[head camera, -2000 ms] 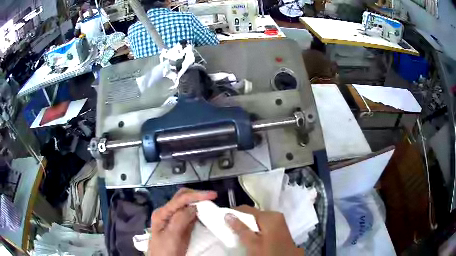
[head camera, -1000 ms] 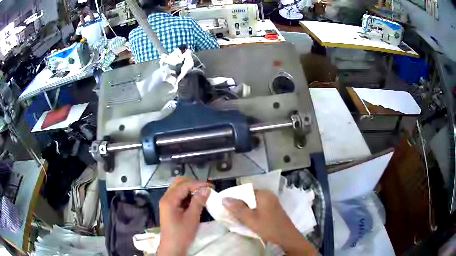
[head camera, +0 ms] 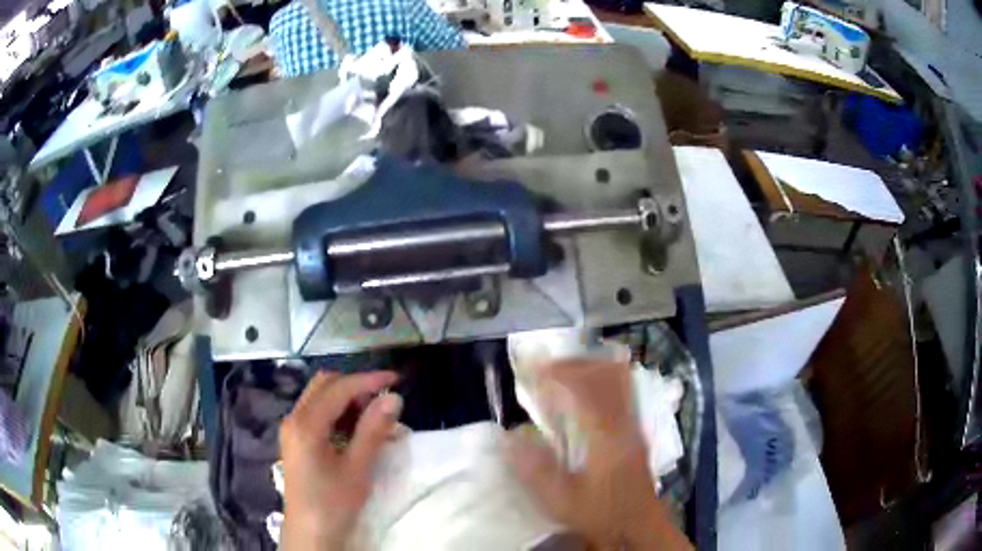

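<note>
My left hand (head camera: pixel 336 457) is at the lower middle in front of the machine, with thumb and fingers apart and nothing visible in it. My right hand (head camera: pixel 592 447) is blurred, to the right, over white cloth; whether it grips any is unclear. An off-white cloth pile (head camera: pixel 452 484) lies between the hands. More white cut pieces (head camera: pixel 659 414) lie beside and beyond my right hand. The roller machine (head camera: pixel 420 239), a dark blue casting with shiny rollers on a grey metal plate, stands beyond both hands.
Dark cloth (head camera: pixel 253 431) lies left of my left hand. A knotted white rag (head camera: pixel 377 92) sits on the machine. A person in a checked shirt (head camera: pixel 355 32) is beyond it. A white board (head camera: pixel 770 350) stands at the right, and bundles (head camera: pixel 167 387) are at the left.
My hands have moved apart, the left one leftward. The white piece held between them no longer shows there. The view has tipped down, so the machine appears higher.
</note>
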